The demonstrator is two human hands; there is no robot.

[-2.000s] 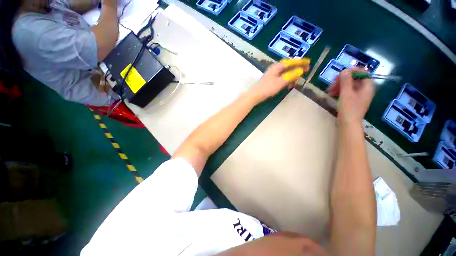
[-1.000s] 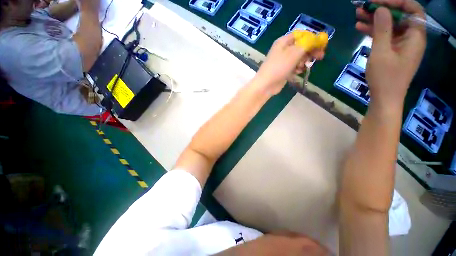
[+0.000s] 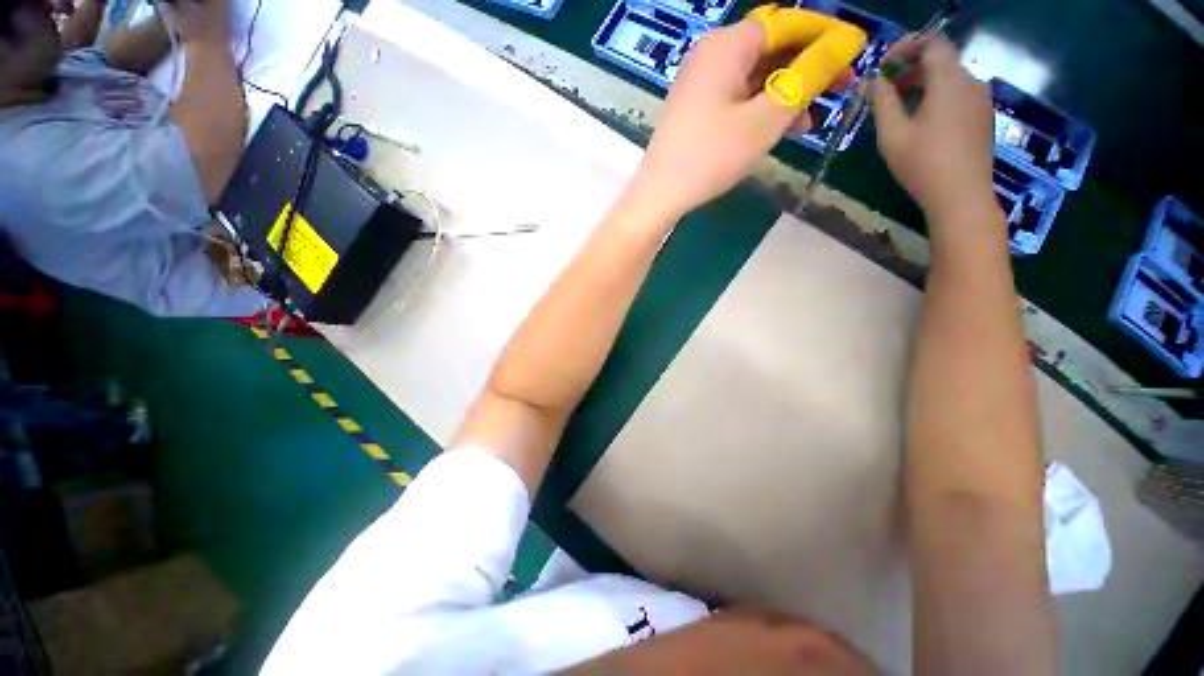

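My left hand (image 3: 733, 112), with yellow finger cots (image 3: 821, 56) on its fingers, is over a blue housing (image 3: 846, 119) on the dark green conveyor; its fingertips are partly hidden, so I cannot tell whether they grip anything. My right hand (image 3: 940, 126) is close beside it on the right, its fingers closed around a hand tool with a green grip (image 3: 894, 66), mostly hidden by the fingers. Another open blue housing with dark and white parts (image 3: 1043, 136) lies to the right of my right hand.
A thin metal strip (image 3: 828, 165) sticks out at the bench edge between my hands. A beige mat (image 3: 766, 409) lies before me, a white cloth (image 3: 1076, 531) at right. At left are a black box with a yellow label (image 3: 324, 218), cables and a seated person (image 3: 99, 172).
My right hand has come back left and down from the upper right, close to my left hand. My left hand has moved slightly up and left. The housings have shifted in view.
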